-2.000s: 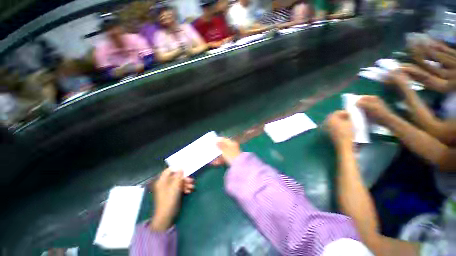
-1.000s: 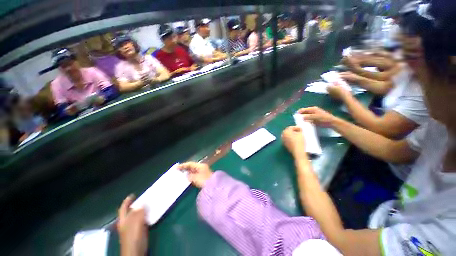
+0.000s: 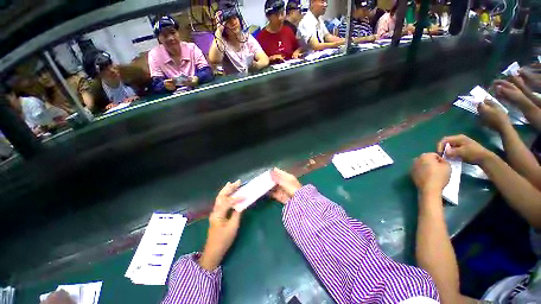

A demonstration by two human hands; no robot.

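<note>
A white paper sheet (image 3: 255, 190) is held between my two hands above the green worktop, tilted, and it looks narrow. My left hand (image 3: 224, 214) grips its left end. My right hand (image 3: 285, 183) grips its right end. Striped purple-and-white sleeves cover both forearms. A slightly fanned left pile of white sheets (image 3: 157, 248) with a row of short black marks lies left of my left hand. A right pile (image 3: 362, 161), also with black marks, lies right of my right hand. Whether the held sheet is folded I cannot tell.
The right neighbour's hands (image 3: 442, 163) hold a white sheet (image 3: 452, 181). More hands and papers are beyond. Another person's hand (image 3: 58, 298) is over papers at the bottom left. A small dark patch (image 3: 293, 299) lies near my body. People sit across the dark channel (image 3: 237, 124).
The view has swung, showing more of the left side. The held sheet now looks narrower and my hands are closer together. The left pile is in full view.
</note>
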